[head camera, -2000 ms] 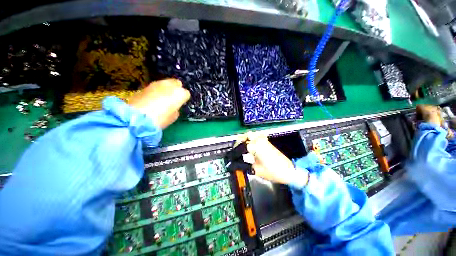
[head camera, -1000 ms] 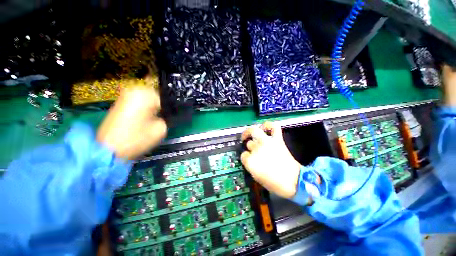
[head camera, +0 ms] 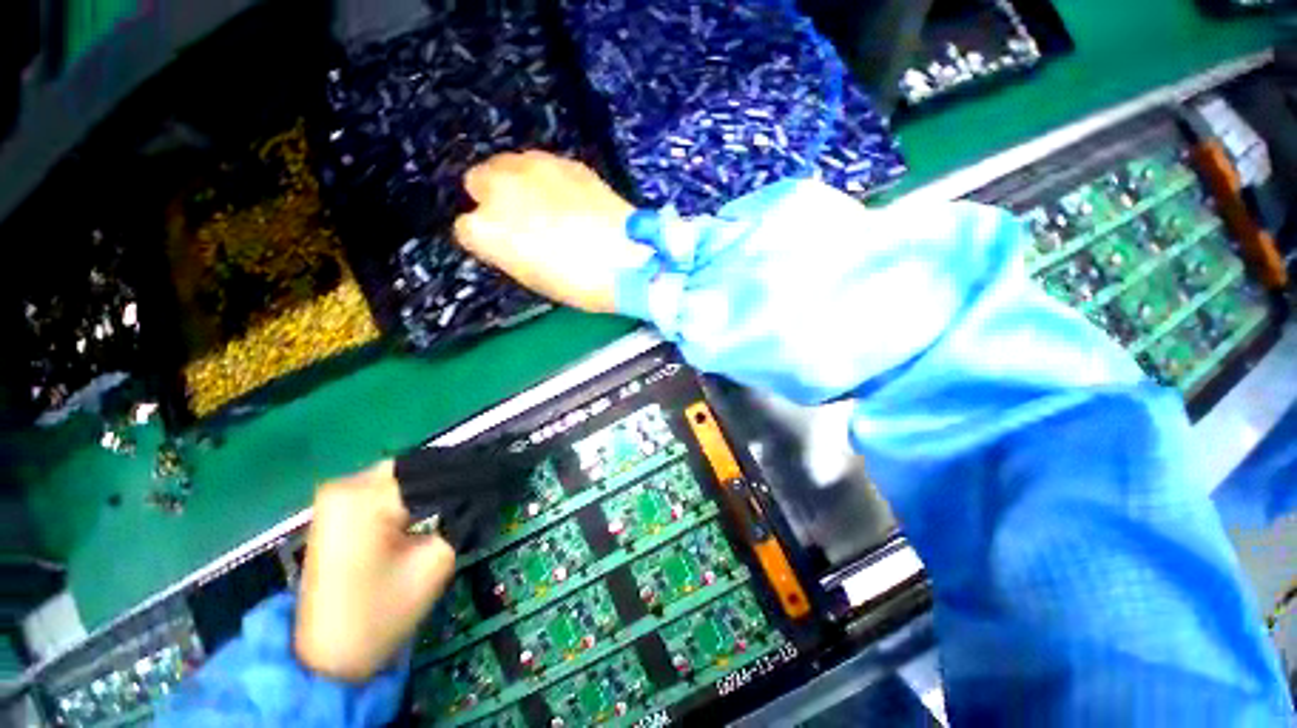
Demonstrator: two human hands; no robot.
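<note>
My right hand (head camera: 548, 228) is over the dark-sleeved capacitor bin (head camera: 441, 93), fingertips down among the small cylinders; whether they pinch one is hidden. My left hand (head camera: 367, 576) is over the upper left part of the black carrier pallet (head camera: 733, 676). It is blurred, with black finger coverings (head camera: 462, 491) reaching right over the boards, and I cannot tell whether it holds a part. The pallet bears rows of small green circuit boards (head camera: 650, 505), some partly hidden by the left hand. An orange clamp (head camera: 747, 509) lies along its right edge.
Left of the dark bin are a yellow component bin (head camera: 278, 341) and a bin of small metallic parts (head camera: 83, 330), with loose bits (head camera: 168, 462) on the green mat. A blue-violet capacitor bin (head camera: 726, 128) is to the right. Another pallet (head camera: 1159, 263) lies farther right; more boards (head camera: 121, 690) show lower left.
My right hand has moved from the pallet's upper right corner up and left to the dark bin. My left hand has moved from the bins down to the pallet. The view has tilted and shifted.
</note>
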